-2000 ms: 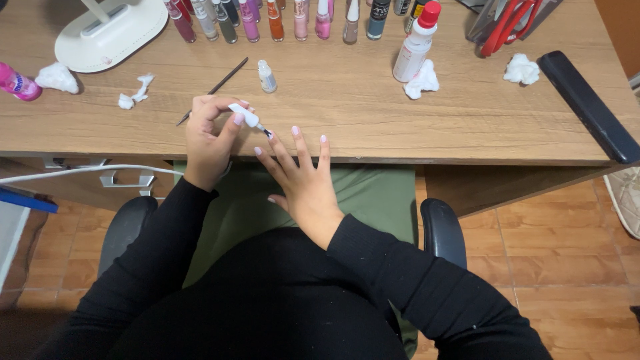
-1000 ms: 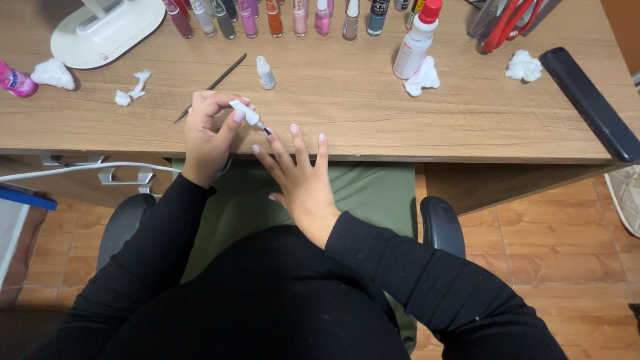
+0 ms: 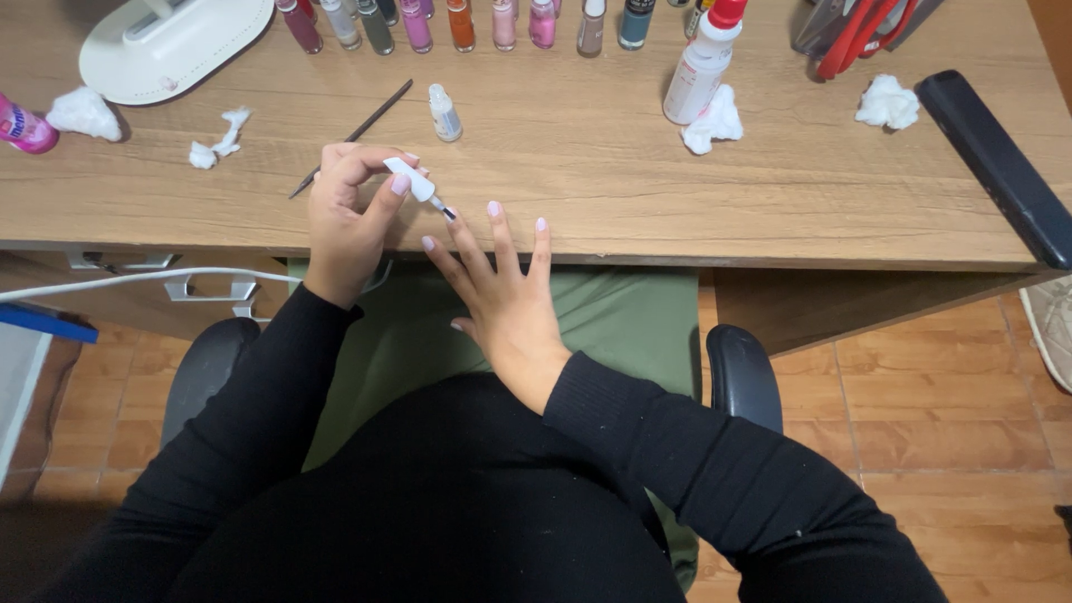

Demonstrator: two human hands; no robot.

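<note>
My left hand (image 3: 347, 218) pinches the white cap of a nail polish brush (image 3: 410, 179) between thumb and fingers. The dark bristles meet the nail of a finger of my right hand (image 3: 507, 301), which lies palm down with its fingers spread over the desk's front edge and holds nothing. Its nails look pale lilac. Just beyond the brush stands a small open bottle (image 3: 445, 113) with pale contents. A thin dark stick (image 3: 377, 113) lies slanted on the desk, its middle partly behind my left hand.
Several nail polish bottles (image 3: 462, 25) line the far side. A white bottle with a red cap (image 3: 702, 67) stands by a cotton piece (image 3: 713, 121). More cotton (image 3: 888, 102), a long black case (image 3: 992, 167), red-handled scissors (image 3: 858, 38), a white stand base (image 3: 176, 50) and a pink container (image 3: 25, 126) surround the work area.
The brush tip has shifted slightly along the fingertip nail of my right hand. Both hands otherwise stay in much the same place.
</note>
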